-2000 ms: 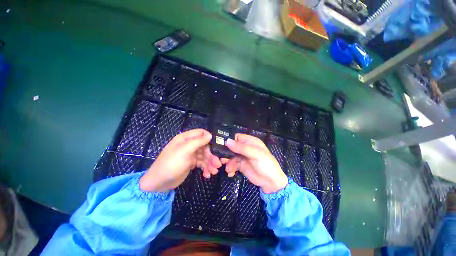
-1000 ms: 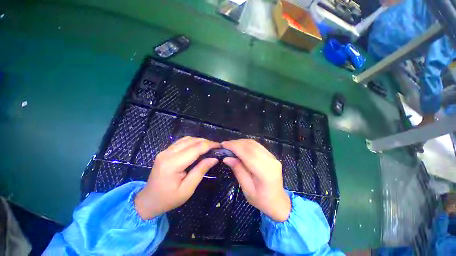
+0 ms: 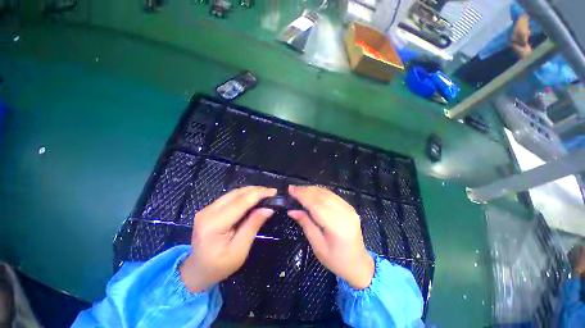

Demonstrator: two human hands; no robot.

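My left hand [image 3: 226,234] and my right hand [image 3: 330,232] hold a small dark handset [image 3: 280,202] between them, over the middle of the black blister tray [image 3: 301,144]. Fingers and thumbs of both hands pinch its ends. It is seen nearly edge-on, so its faces are mostly hidden. A phone body [image 3: 236,85] with silvery circuitry lies on the green surface just beyond the tray's far left corner.
An open brown carton [image 3: 374,54] with orange-red contents stands beyond the tray, with a clear bag [image 3: 327,48] and a blue container [image 3: 431,83] beside it. A small dark handset [image 3: 434,147] lies right of the tray. Grey metal bars [image 3: 526,181] jut in at right. People's arms show at upper right.
The held handset has turned from its flat face, with pale labels showing, to nearly edge-on. My fingers have shifted from its lower sides to its ends. The view has shifted, showing more of the far bench.
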